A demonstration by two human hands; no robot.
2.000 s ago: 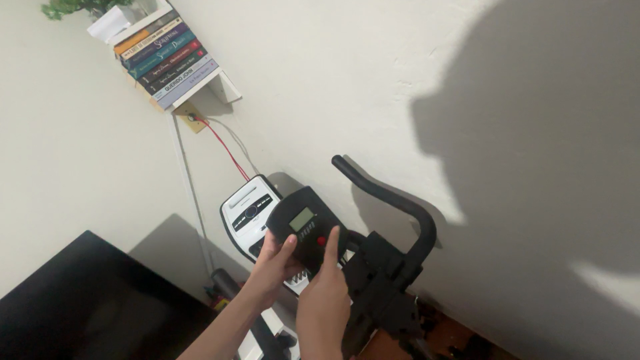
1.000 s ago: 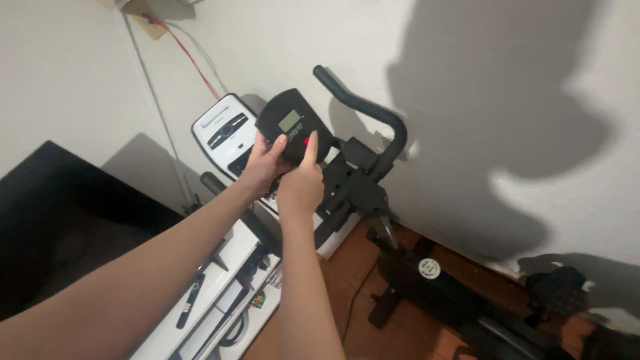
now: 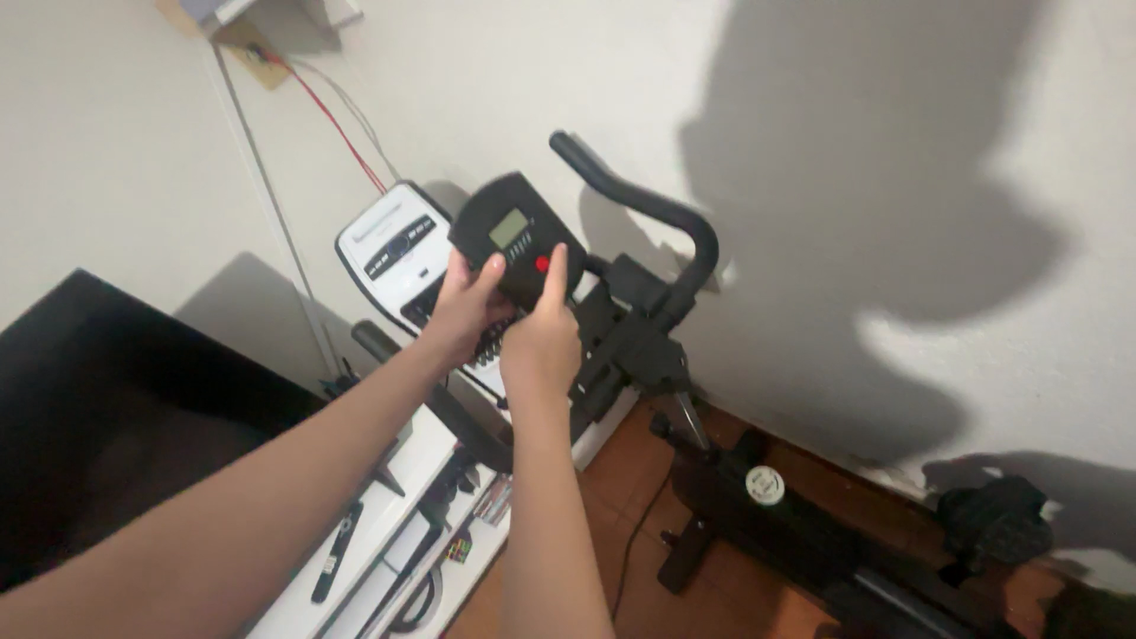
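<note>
The black console (image 3: 510, 209) of an exercise bike, with a small grey display and a red button (image 3: 543, 264), faces me near the middle. My left hand (image 3: 466, 306) grips its lower left edge, thumb on the front and fingers partly hidden behind. Beside the red button, the index finger of my right hand (image 3: 543, 342) points up along the console face; whether it touches is unclear. The other fingers of that hand are curled. To the right rises the bike's black handlebar (image 3: 639, 200), joined to the dark frame (image 3: 781, 541) below.
A white and black electronic device (image 3: 395, 240) leans on the wall behind the console. At left is a large black screen (image 3: 133, 426). A white shelf unit (image 3: 470, 568) holds a remote control (image 3: 337, 552) and small items. A red cable (image 3: 333, 120) runs down the wall; a dark cord crosses the tiled floor.
The view has tilted down, bringing the bike frame and shelf unit into sight and leaving the stack of books mostly out. Both hands stay at the console.
</note>
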